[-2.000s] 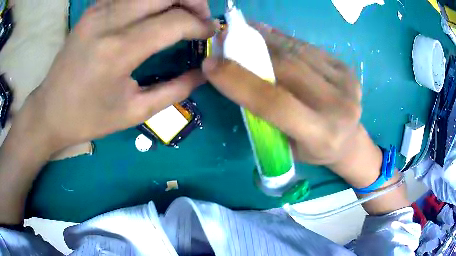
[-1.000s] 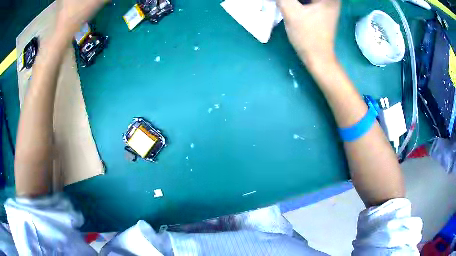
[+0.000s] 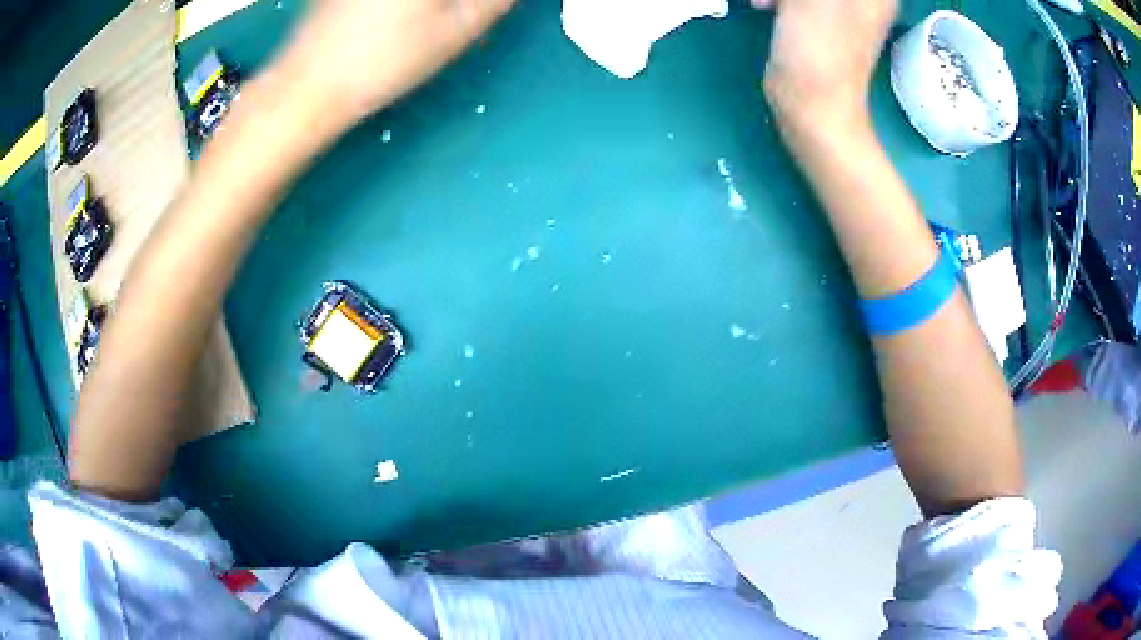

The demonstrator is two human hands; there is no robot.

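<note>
A watch housing (image 3: pixel 353 338) lies on the green mat, left of centre, with a silver-white battery (image 3: pixel 344 344) edged in yellow-orange over it and a small round part at its lower left. My left hand (image 3: pixel 388 44) is at the top, blurred, and its fingers are cut off by the frame's top edge. My right hand (image 3: pixel 828 56) is at the top right, fingers also cut off by the edge; what it holds cannot be seen. A blue wrist strap (image 3: pixel 913 300) is on my right wrist. The glue syringe is not in view.
A cardboard sheet (image 3: pixel 138 75) at left bears several watch housings (image 3: pixel 88 238); another housing (image 3: pixel 213 100) is near its upper right edge. White paper (image 3: pixel 632 31) lies at the far side. A white tub (image 3: pixel 953 83) with scraps, an air hose (image 3: pixel 1079 188) and a white power adapter (image 3: pixel 996 300) are at right.
The syringe has left view since the first frame, and both hands have moved to the far side. Since the second frame my left hand has swung right, off the cardboard, uncovering housings there.
</note>
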